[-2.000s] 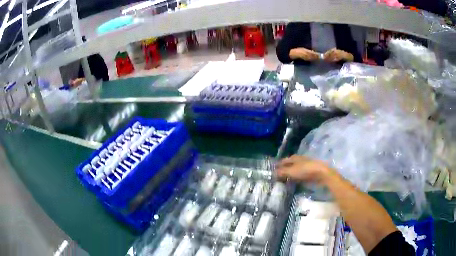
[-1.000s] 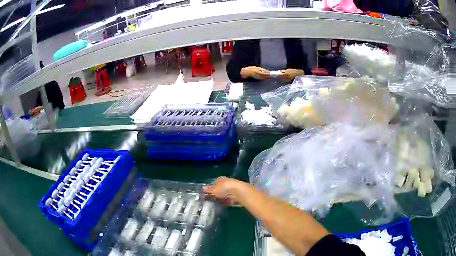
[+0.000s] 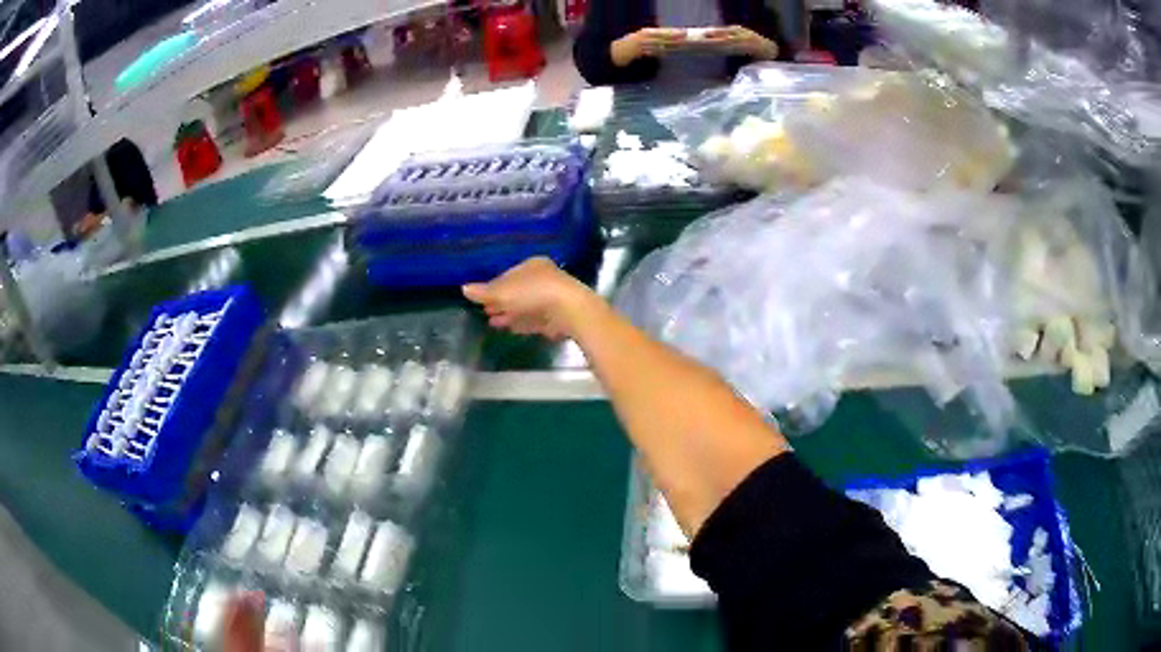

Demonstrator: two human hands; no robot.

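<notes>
The clear filled blister tray (image 3: 439, 490) lies on the left of the green bench, with rows of white housings (image 3: 337, 455) in it. My right hand (image 3: 528, 299) is just beyond its far right corner, palm down with fingers bent. Whether the fingertips touch the tray rim cannot be told. Of my left hand (image 3: 242, 624) only a blurred fingertip shows, at the tray's near edge by the bottom of the picture; the rest is cut off.
Slotted blue trays (image 3: 178, 503) stand left and more blue trays (image 3: 478, 248) are stacked beyond. At right are a clear plastic box (image 3: 633, 548), partly behind my forearm, a blue basket (image 3: 1044, 510) of white pieces and a large clear bag (image 3: 815, 299). A person sits opposite.
The filled tray has shifted left in the picture as the view turned right and down. My right hand has moved from over the tray's far right corner to just past it. A left fingertip has appeared.
</notes>
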